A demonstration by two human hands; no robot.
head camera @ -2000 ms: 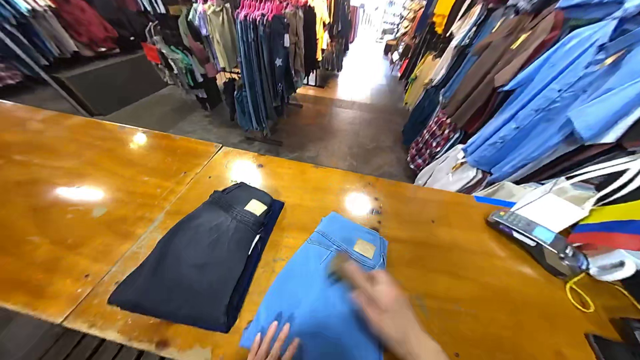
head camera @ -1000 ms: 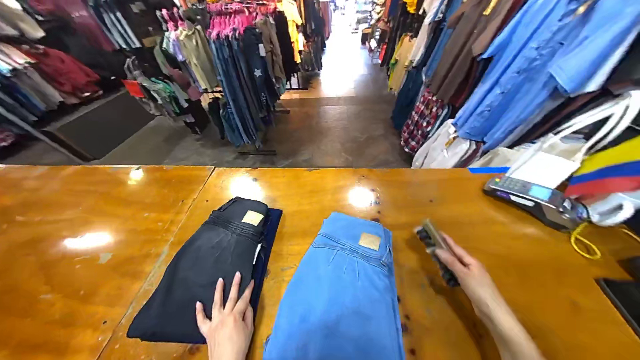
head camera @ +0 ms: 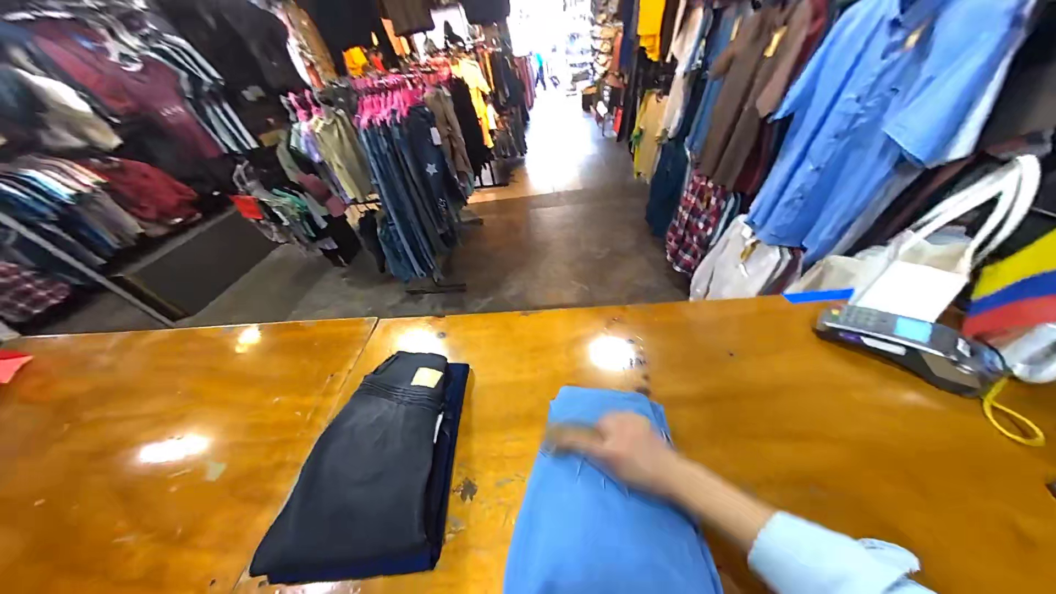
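Folded light blue jeans (head camera: 602,528) lie on the wooden counter. Over their waistband end is my right hand (head camera: 631,450), blurred, shut on a brownish brush (head camera: 569,438) that is on or just above the denim. The hand covers the place of the waistband patch. To the left, folded black jeans (head camera: 363,462) with a pale patch lie on top of a dark blue garment (head camera: 450,462). My left hand is out of view.
A card payment terminal (head camera: 907,338) with a yellow cord stands at the counter's right, by a white bag (head camera: 924,264). Beyond the wooden counter (head camera: 742,355) are clothes racks, with blue shirts (head camera: 858,124) hanging at the right.
My right hand has moved left with the brush, from beside the light blue jeans to over them. My left hand, on the black jeans one second ago, has left the view.
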